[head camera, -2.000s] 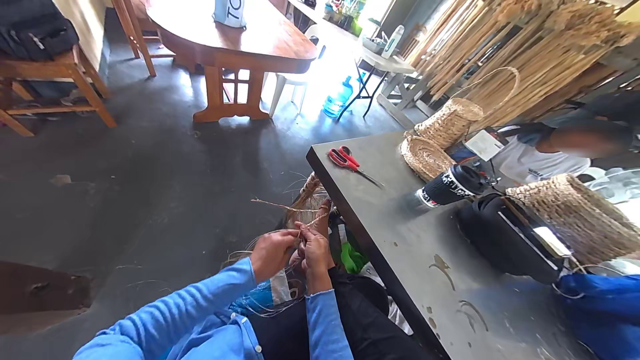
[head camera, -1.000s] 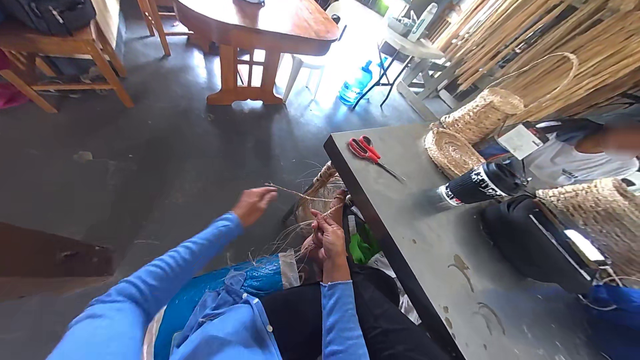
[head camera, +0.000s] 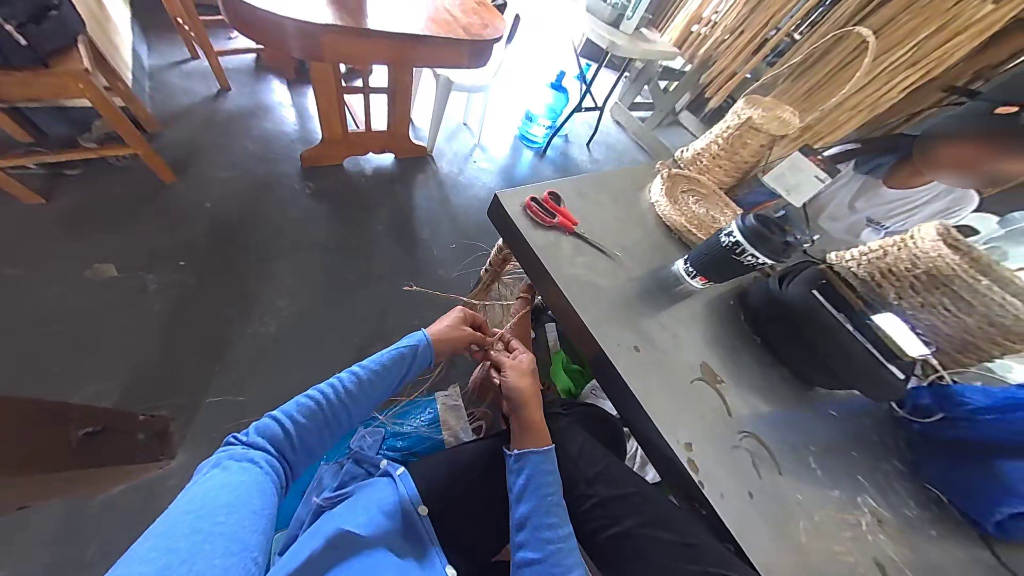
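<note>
My left hand (head camera: 460, 333) and my right hand (head camera: 516, 374) meet above my lap, their fingertips pinching thin strands of brown plant fiber. A twisted fiber cord (head camera: 512, 324) rises from the fingers toward the wooden chair part beside the table. Another twisted cord (head camera: 448, 296) sticks out to the left, above my left hand. Loose fibers hang around both hands and over a blue plastic bag (head camera: 408, 428) at my lap. Red-handled scissors (head camera: 564, 218) lie on the table's near corner, away from the hands.
The grey table (head camera: 640, 336) holds a dark tumbler (head camera: 732, 252), woven baskets (head camera: 740, 140), a black case (head camera: 824, 328) and a blue bag (head camera: 972, 456). Across it sits a person (head camera: 896, 180). A wooden table (head camera: 360, 36) and blue water bottles (head camera: 546, 108) stand beyond.
One second ago my left hand was out to the left, drawing a strand away; it has come back beside my right hand, which stays at the fibers.
</note>
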